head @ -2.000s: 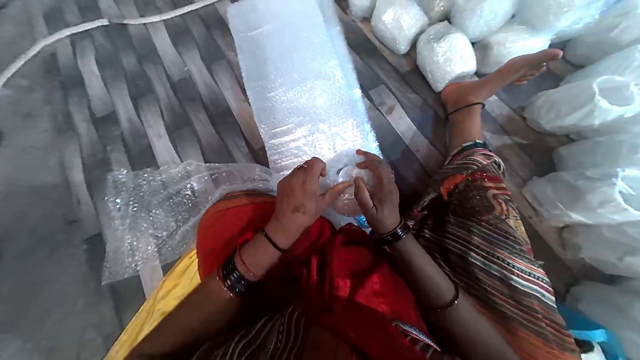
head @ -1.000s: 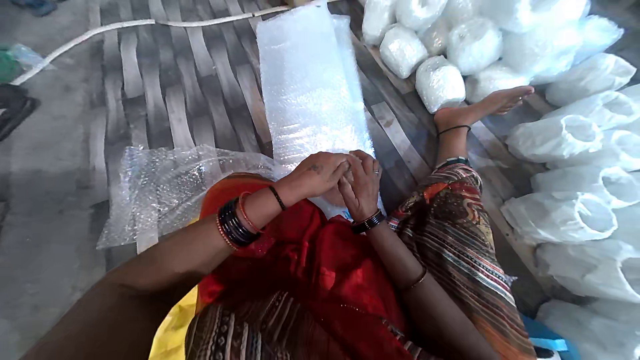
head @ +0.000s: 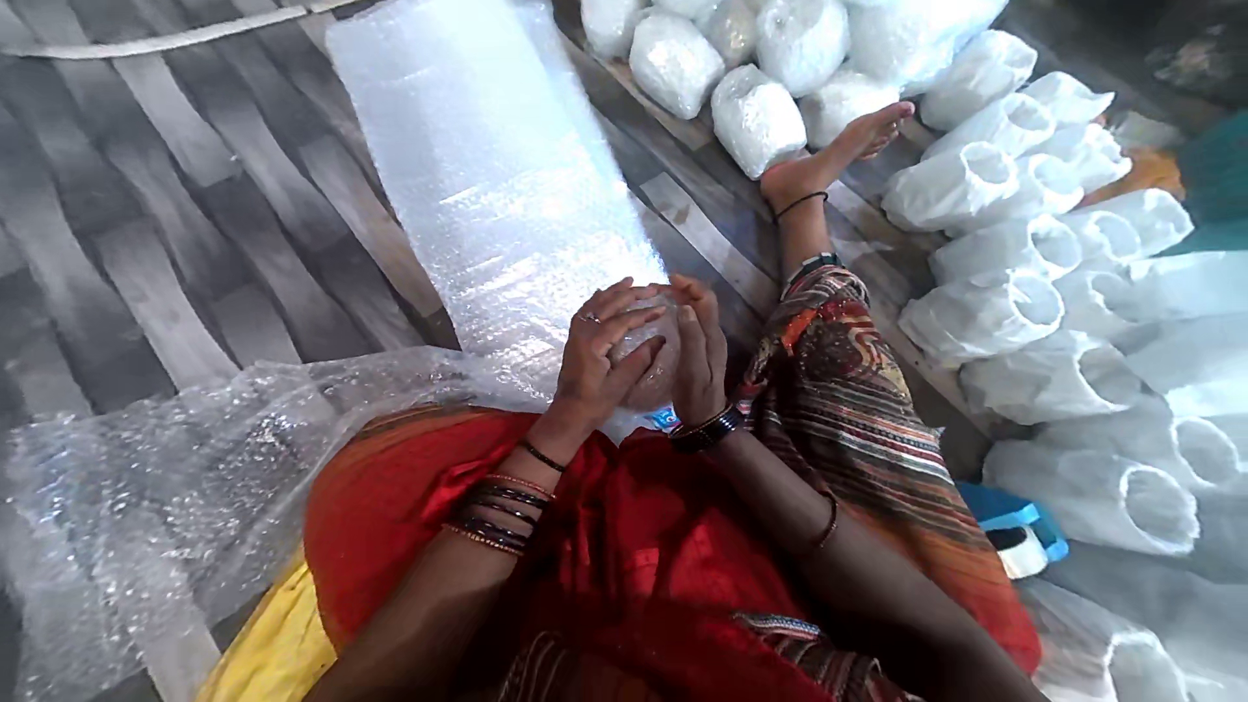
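Between my two hands, above my lap, is a rounded bundle in clear wrap (head: pixel 651 363). My left hand (head: pixel 606 353) cups its left side with bent fingers, a ring on one of them. Against its right side lies my right hand (head: pixel 700 349), fingers close together and curved over the top. What is inside the wrap cannot be made out. A stack of bubble wrap sheets (head: pixel 487 166) stretches away on the floor just beyond my hands. A small blue printed piece (head: pixel 663 419) shows below the bundle.
Loose bubble wrap (head: pixel 224 478) spreads at the left over yellow cloth (head: pixel 278 634). Several wrapped round bundles (head: pixel 760 122) sit beyond my bare foot. Rows of open-ended white wrapped cylinders (head: pixel 985 317) line the right. A blue tape dispenser or similar object (head: pixel 1024 536) lies beside my knee.
My hands were closed together over the bundle one second ago; now they sit at its two sides and more of it shows between them.
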